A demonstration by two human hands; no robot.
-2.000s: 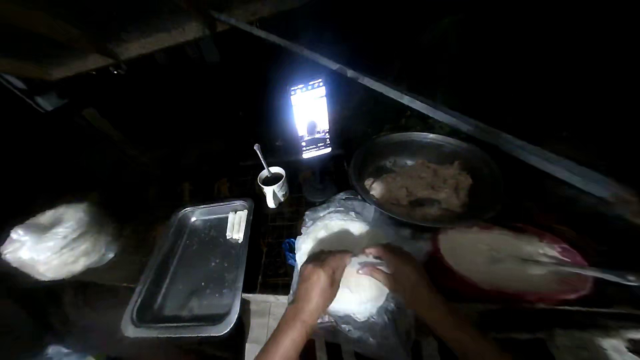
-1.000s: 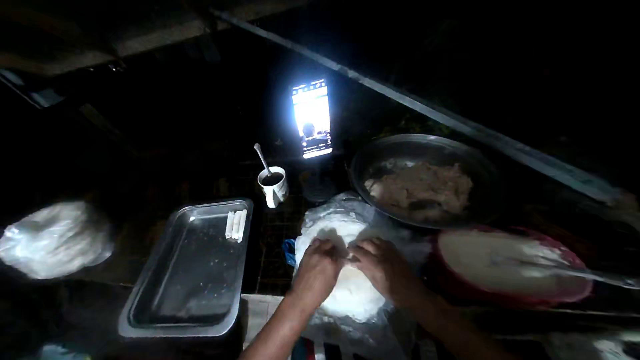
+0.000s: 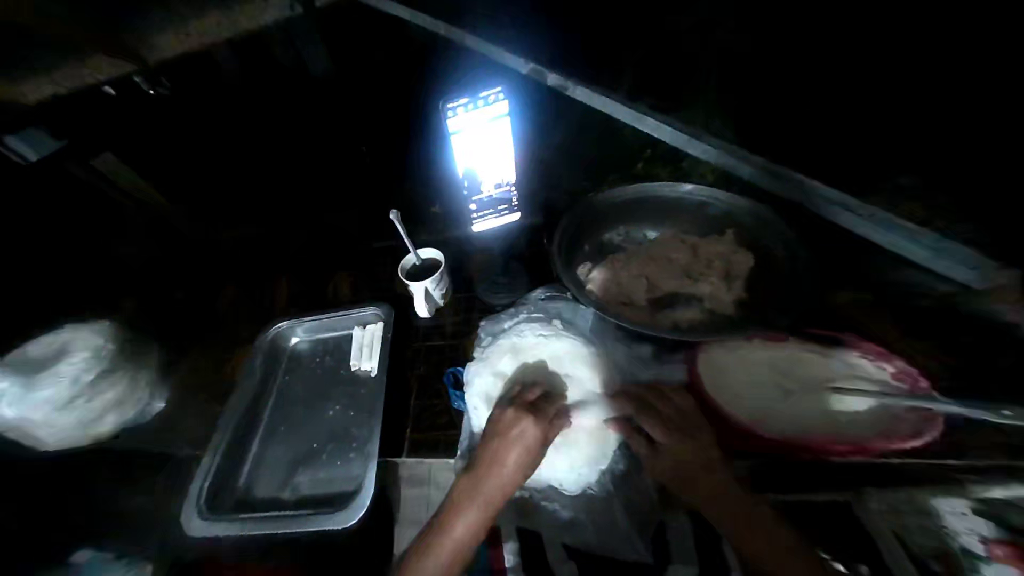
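A round stack of thin white sheets, seemingly wrappers (image 3: pixel 572 352), lies on a clear plastic bag (image 3: pixel 524 308) in front of me. Over its middle is my left hand (image 3: pixel 524 412), fingers bent, at one end of a small pale blurred piece (image 3: pixel 590 406). My right hand (image 3: pixel 660 428) is at the piece's other end, over the stack's right edge, and is blurred. Whether either hand grips the piece cannot be made out. Left of the stack, a metal tray (image 3: pixel 300 424) holds several thin white rolls (image 3: pixel 366 349) in its upper right corner.
A metal basin (image 3: pixel 680 192) with brownish filling stands behind at right. Nearer is a red bowl (image 3: pixel 808 396) of pale mixture with a metal utensil (image 3: pixel 936 402). A lit phone (image 3: pixel 484 160) stands upright behind a cup (image 3: pixel 426 284) with a spoon. A plastic-wrapped bundle (image 3: pixel 76 384) lies far left.
My hands were close together over the stack; now my right hand has moved right, apart from the left, and a pale piece shows between them.
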